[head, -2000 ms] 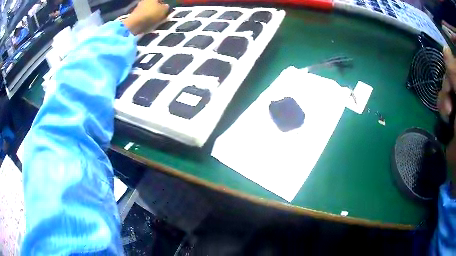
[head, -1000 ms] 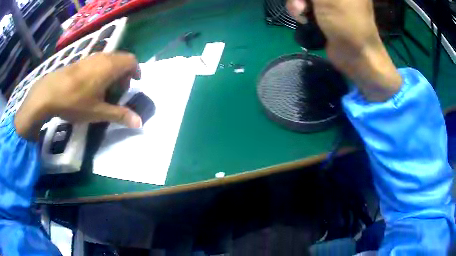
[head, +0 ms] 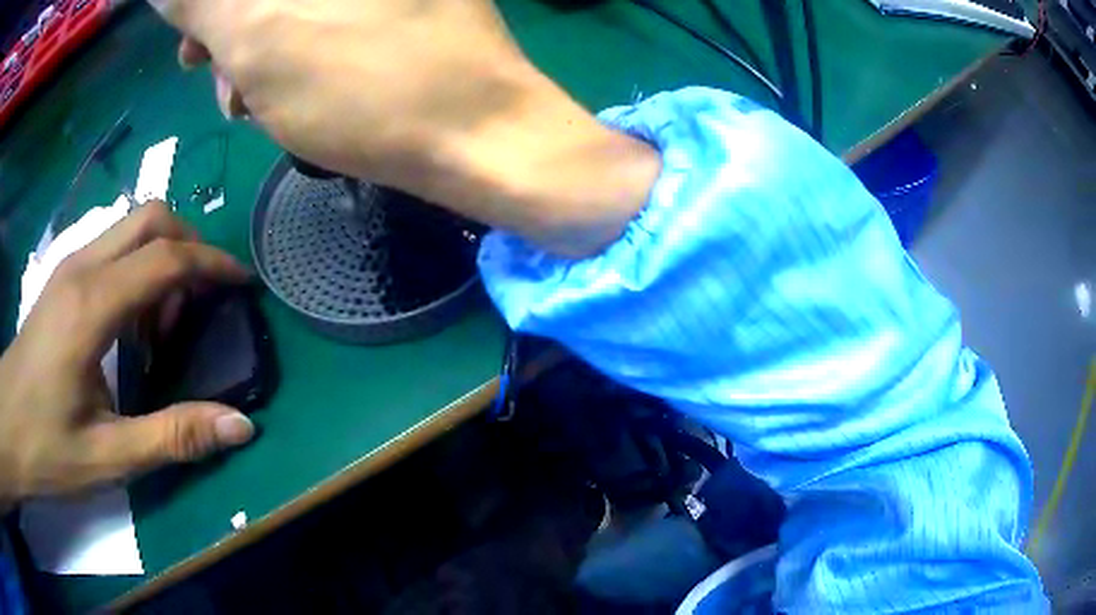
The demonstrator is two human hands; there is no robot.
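Note:
My left hand point(head: 102, 348) holds a black device housing point(head: 222, 348) flat on the green bench, thumb at its near edge and fingers at its far side. My right hand point(head: 361, 90) is closed in a fist above the round grey screw tray point(head: 301, 246). A dark tool end, apparently of the screwdriver point(head: 322, 171), shows below the fist, over the tray; the rest of it is hidden by the hand or out of view. Small dark screws point(head: 421, 258) are heaped on the tray's right part, partly shaded by my wrist.
White paper point(head: 84, 541) lies under and beside my left hand. A white card point(head: 156, 171) and tiny bits lie beyond. A red tray point(head: 48, 48) is far left. Black cables point(head: 787, 60) cross the back. The brown bench edge point(head: 397, 445) runs diagonally; a blue stool point(head: 901, 180) stands beyond.
The view has swung right. My left hand has closed on the housing and moved it off the paper toward the tray. My right fist is now over the tray with the dark tool.

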